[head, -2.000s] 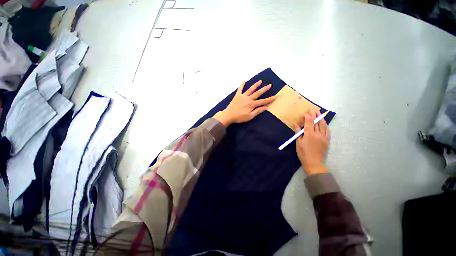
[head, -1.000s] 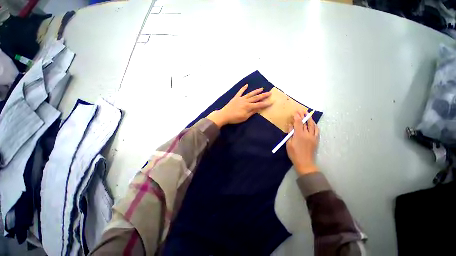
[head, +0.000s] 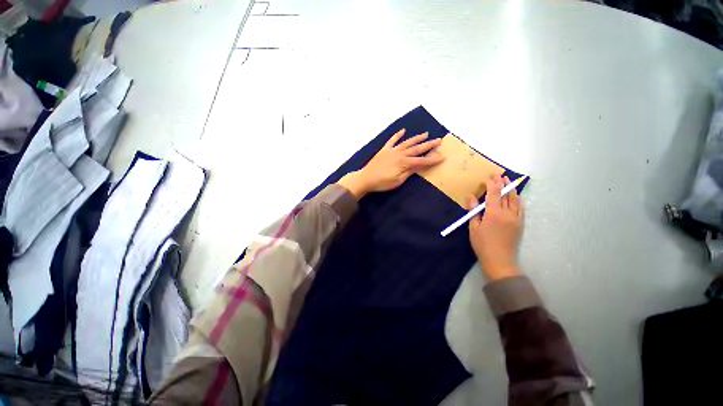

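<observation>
A navy cut panel [head: 380, 270] lies flat, its slanted top edge at the upper right and its curved side to the right. A tan card template [head: 462, 168] lies flat along that top edge. My left hand [head: 396, 164] rests flat, fingers spread, on the panel and the card's left end. My right hand [head: 497, 226] holds a white marking pencil [head: 464, 222] between its fingers; the pale tip points up and right near the panel's right corner. The right fingertips rest on the card's right end.
Stacked white-grey pieces with navy edges [head: 119, 254] lie on the left of the whitish table [head: 587, 103]. Thin lines are drawn at the upper left. A black fabric piece [head: 683, 353] lies lower right, with a shiny grey patterned bag [head: 708, 178] above it.
The whole view shifted slightly left and back again between frames. My left hand sits slightly further over the card's left end than two seconds ago. The card, panel and right hand look otherwise unchanged.
</observation>
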